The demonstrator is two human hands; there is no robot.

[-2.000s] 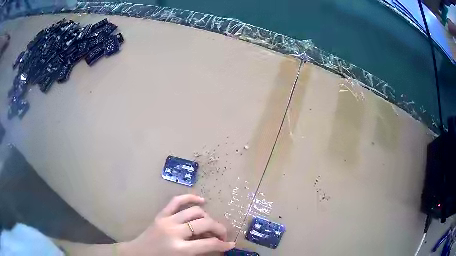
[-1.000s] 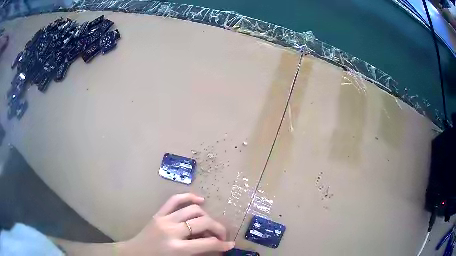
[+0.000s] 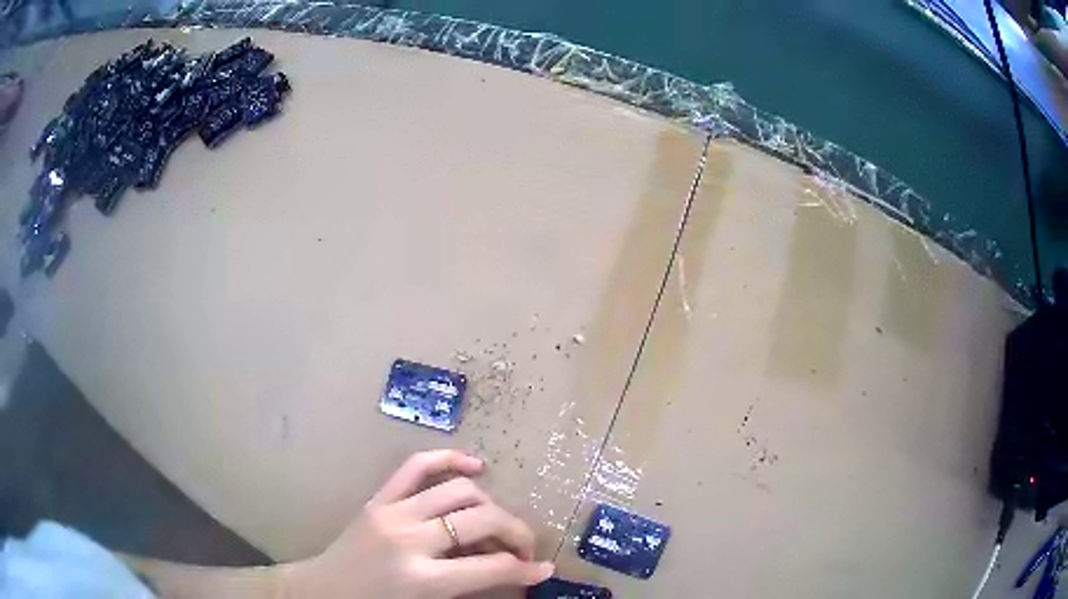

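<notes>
My left hand point(image 3: 439, 532), with a ring on one finger, comes in from the lower left. Its fingers are bent, and a fingertip touches or rests beside a dark display module point(image 3: 570, 590) cut off by the bottom edge. A second module point(image 3: 623, 539) lies flat just right of the fingertips, with silver marks on its upper side. A third module point(image 3: 424, 394) lies flat above my hand. My right hand is out of the picture.
A large heap of black modules point(image 3: 152, 111) lies at the far left. Dark crumbs point(image 3: 498, 374) are scattered beside the third module. A black box point(image 3: 1031, 410) with a red light and a white cable point(image 3: 993, 567) stands at the right edge, above blue-handled pliers point(image 3: 1038, 571). A green surface lies beyond the taped edge.
My left hand and the modules keep nearly the same places. The whole view has shifted slightly.
</notes>
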